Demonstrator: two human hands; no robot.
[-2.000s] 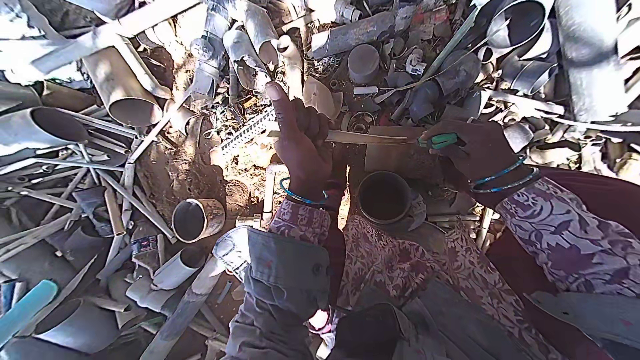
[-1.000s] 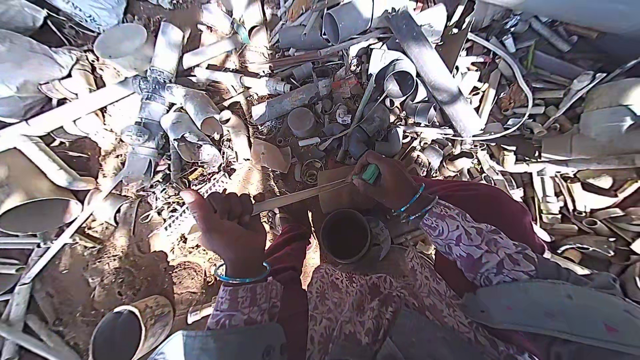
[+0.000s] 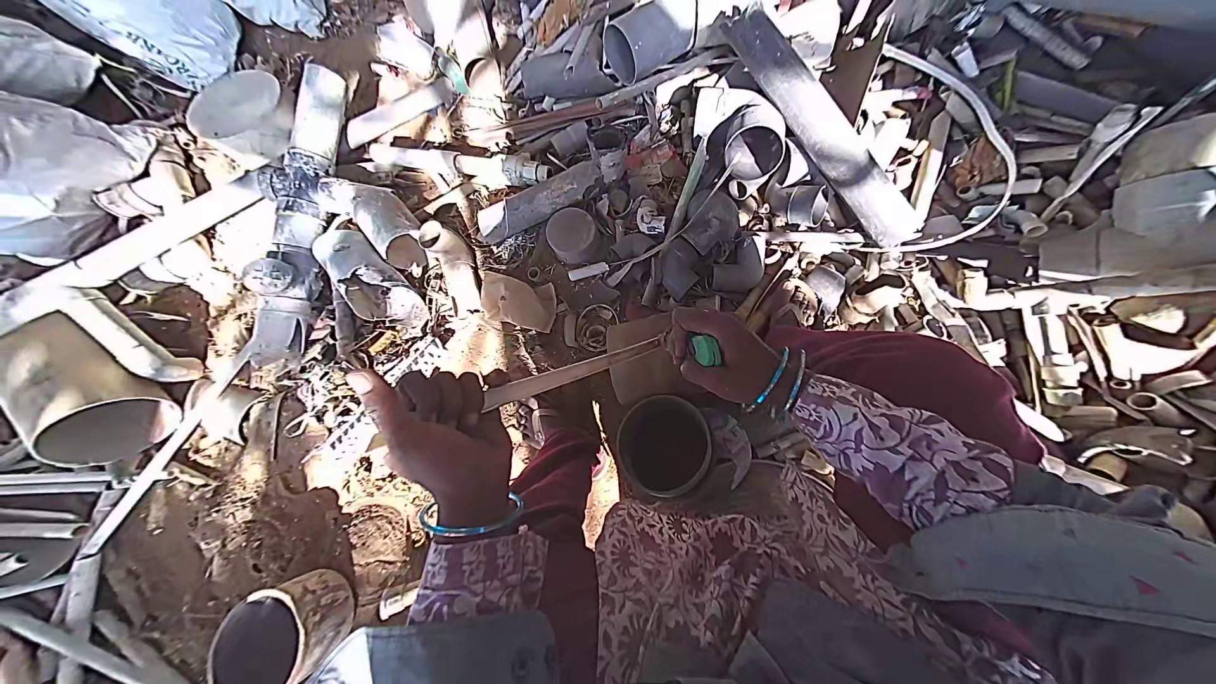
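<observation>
My left hand (image 3: 442, 432) is closed around one end of a flat, pale strip (image 3: 570, 371), its thumb pointing up and away. Across from it, my right hand (image 3: 724, 353) grips a green handle (image 3: 705, 350) at the strip's other end. A narrow part runs from that fist along the strip; whether it is a blade cannot be told. Just below the right hand, a short, wide pipe piece (image 3: 665, 446) stands with its round opening facing up. A tan piece (image 3: 641, 361) lies behind the strip, partly covered by it.
Scrap pipes and fittings surround me. A branched grey pipe fitting (image 3: 296, 223) lies at upper left, a wide pipe (image 3: 81, 394) at far left and a short pipe piece (image 3: 318, 617) at lower left. A long grey channel (image 3: 822, 128) slants across the upper right. White sacks (image 3: 57, 166) rest at left.
The view has shifted to the right since the earliest frame. Both hands still hold the strip and the green handle; no grip has plainly changed.
</observation>
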